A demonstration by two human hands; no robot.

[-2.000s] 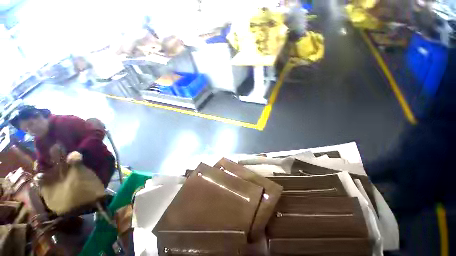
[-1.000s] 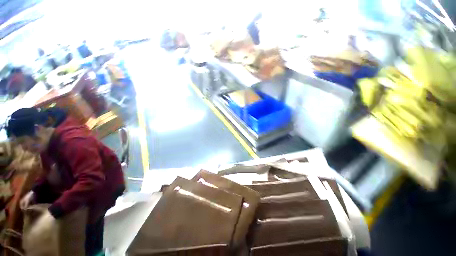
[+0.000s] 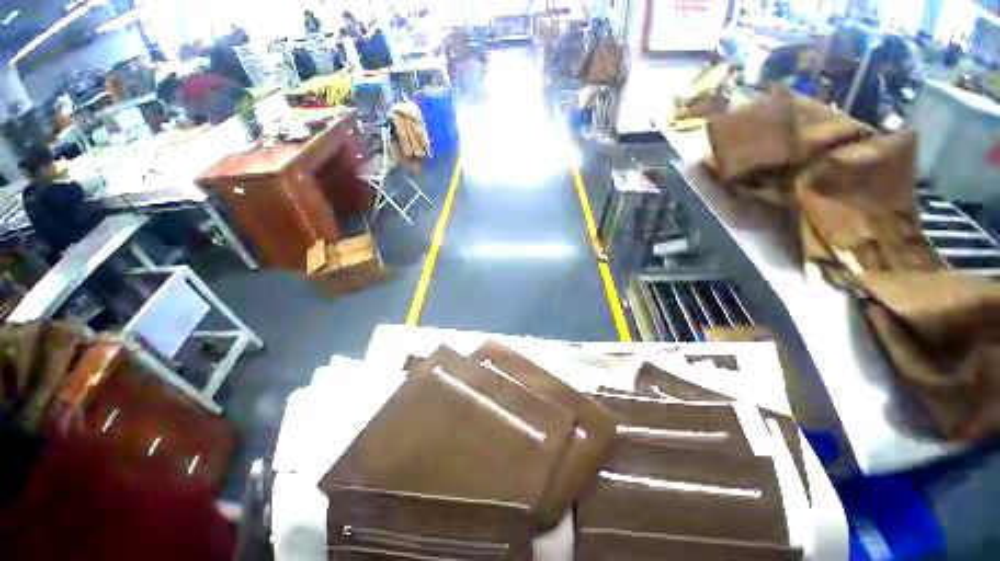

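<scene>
Flat brown zippered panels lie overlapping in a stack at the bottom centre, close in front of me. The two upper left ones are tilted; more panels lie to their right. Shiny zip lines cross them. White sheets show under and around the panels. What bears the stack from below is hidden. Neither of my hands is in the picture.
An aisle between yellow lines runs ahead. Left are an open carton, a red-brown desk, a white stool and a dark red sleeve. Right are a long white table with tan bag bodies and a blue crate.
The view has swung left and moved along the aisle. The person in red is now mostly out of frame at the lower left. The stack keeps its arrangement.
</scene>
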